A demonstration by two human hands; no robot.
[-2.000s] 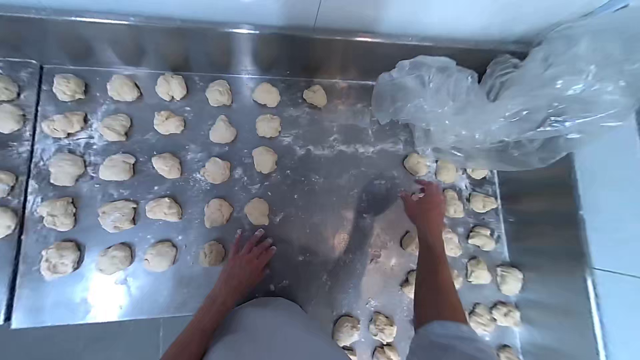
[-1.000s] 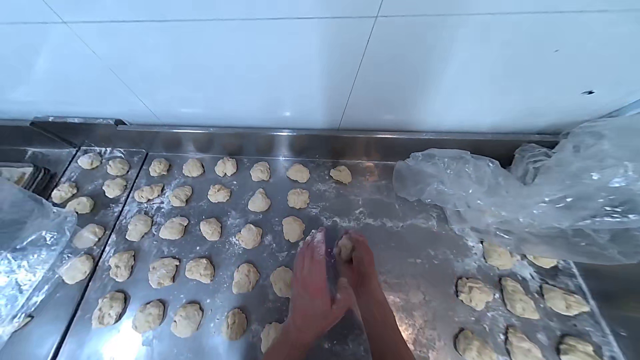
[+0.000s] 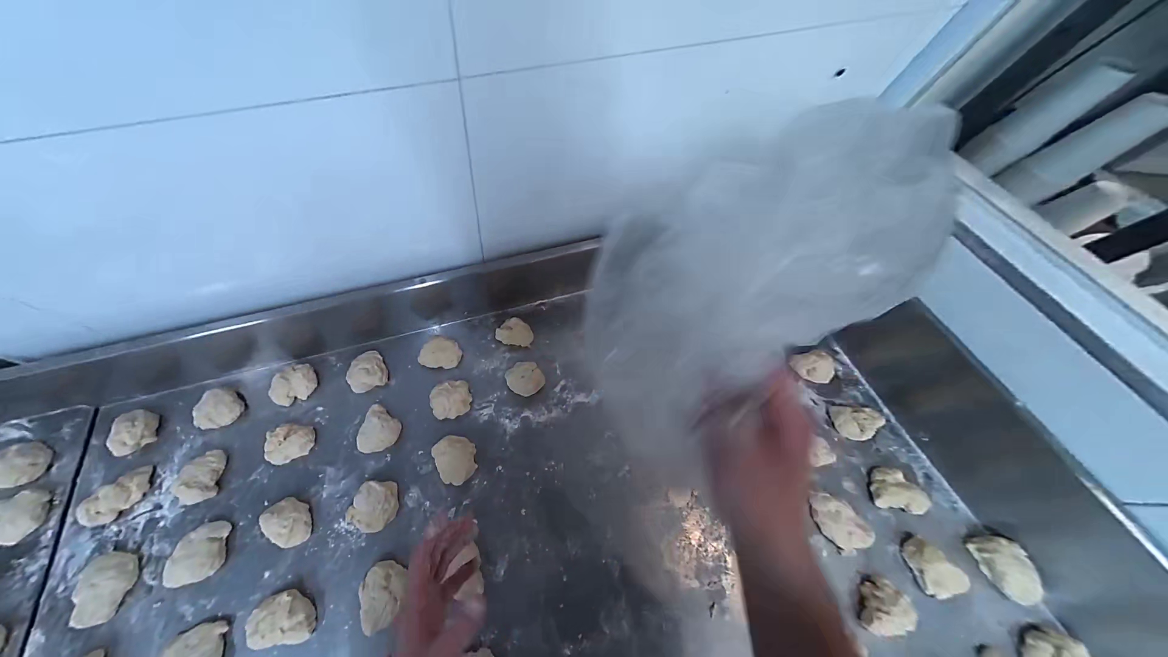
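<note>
My right hand (image 3: 762, 438), blurred by motion, grips the lower end of a clear plastic sheet or bag (image 3: 766, 265), which is lifted above the steel worktop (image 3: 566, 529). My left hand (image 3: 443, 584) is low in the view with its fingers apart, over or beside a dough piece (image 3: 465, 566) that it partly hides. Rows of dough pieces (image 3: 287, 522) lie to its left on the floured steel. In the rightmost of these columns, a piece (image 3: 525, 379) sits below another one near the back edge. More dough pieces (image 3: 839, 522) lie right of my right forearm.
A raised steel rim (image 3: 274, 324) runs along the tiled wall (image 3: 319, 182) behind. The right side has a steel border (image 3: 985, 438) and a ledge (image 3: 1077, 246), with pale tubular items (image 3: 1058, 119) beyond. A seam divides the worktop at far left.
The plastic, lying at the back right before, is now lifted in my right hand. My hands, close together one second ago, are apart. One more dough piece sits in the rightmost column. The view has swung right.
</note>
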